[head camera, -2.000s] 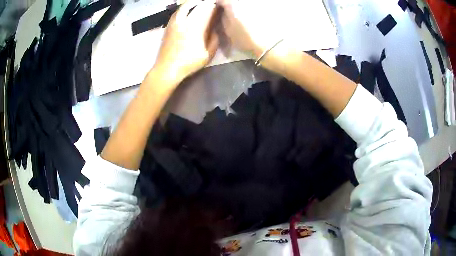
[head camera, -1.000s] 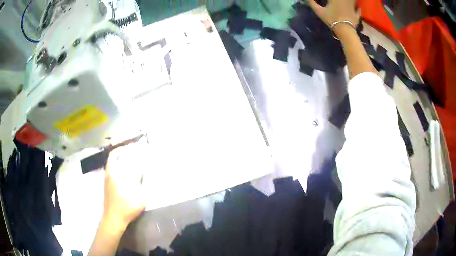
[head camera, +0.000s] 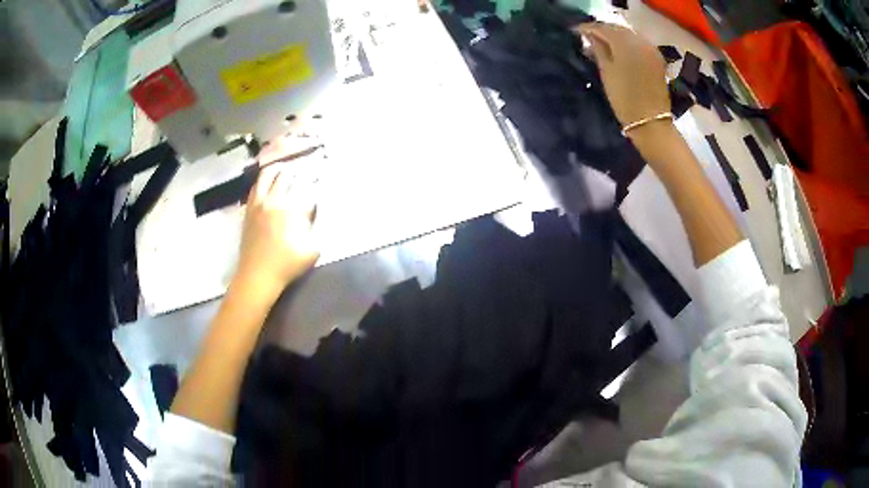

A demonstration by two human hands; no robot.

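Note:
My left hand [head camera: 279, 205] rests on the white machine bed [head camera: 410, 172], its fingers on a black strip [head camera: 221, 193] beside the sewing machine head [head camera: 252, 71]. The strip's left end sticks out past the fingers; its right end is under them. My right hand [head camera: 629, 81] is at the upper right, over a heap of short black pieces [head camera: 548, 86]. Its fingers are bent at the heap's edge; whether they grip a piece cannot be told. A large heap of black strips [head camera: 476, 353] lies between my forearms.
Long black strips [head camera: 67, 315] lie piled at the left. Thin black strips [head camera: 729, 172] and a white narrow item [head camera: 789, 217] lie at the far right. Orange-red cloth [head camera: 805, 124] hangs beyond the right table edge. A teal-green patch [head camera: 100, 105] shows at upper left.
The view has shifted. My right hand has moved onto the short pieces, which now form a denser heap nearer the white bed. My left hand stays on the strip by the machine head.

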